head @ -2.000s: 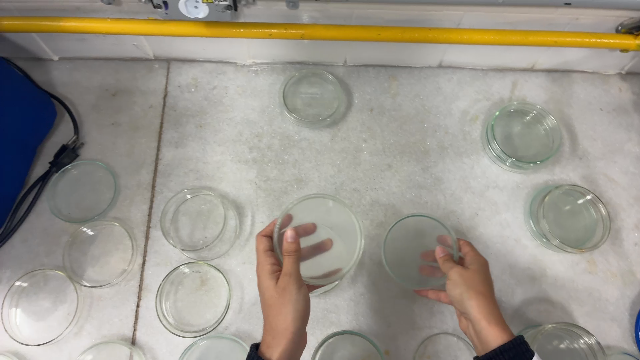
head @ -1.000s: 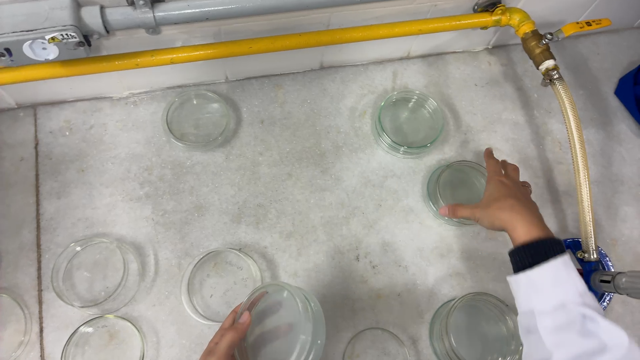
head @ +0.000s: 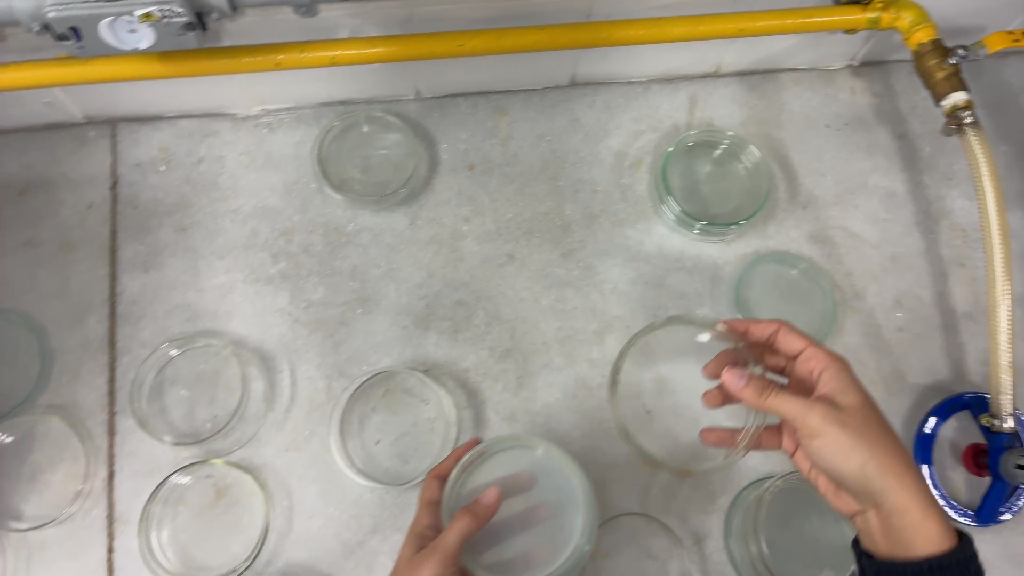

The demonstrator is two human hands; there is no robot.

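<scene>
My left hand [head: 456, 512] holds a frosted-looking round glass dish [head: 532, 512] by its left side, low in the view's middle. At the right, my right hand [head: 808, 424] grips a clear glass petri dish [head: 660, 392] by its right rim, raised over the stone surface. Just behind that dish lies a greenish glass disc or dish [head: 788, 294]. A stack of glass dishes [head: 714, 180] stands farther back. Near my left hand is another clear glass dish [head: 398, 426]. Stacked glass dishes [head: 796, 524], partly hidden, sit below my right wrist.
Glass dishes lie at the back [head: 370, 156] and on the left [head: 192, 390]. A yellow pipe [head: 480, 44] runs along the wall to a brass valve [head: 938, 68] and a clear hose [head: 992, 240]. A blue metal ring [head: 932, 472] stands at the right edge.
One second ago my right hand was on the right-hand stack; now it holds a clear dish nearer my left hand, and a greenish piece remains behind. My left hand still holds its dish.
</scene>
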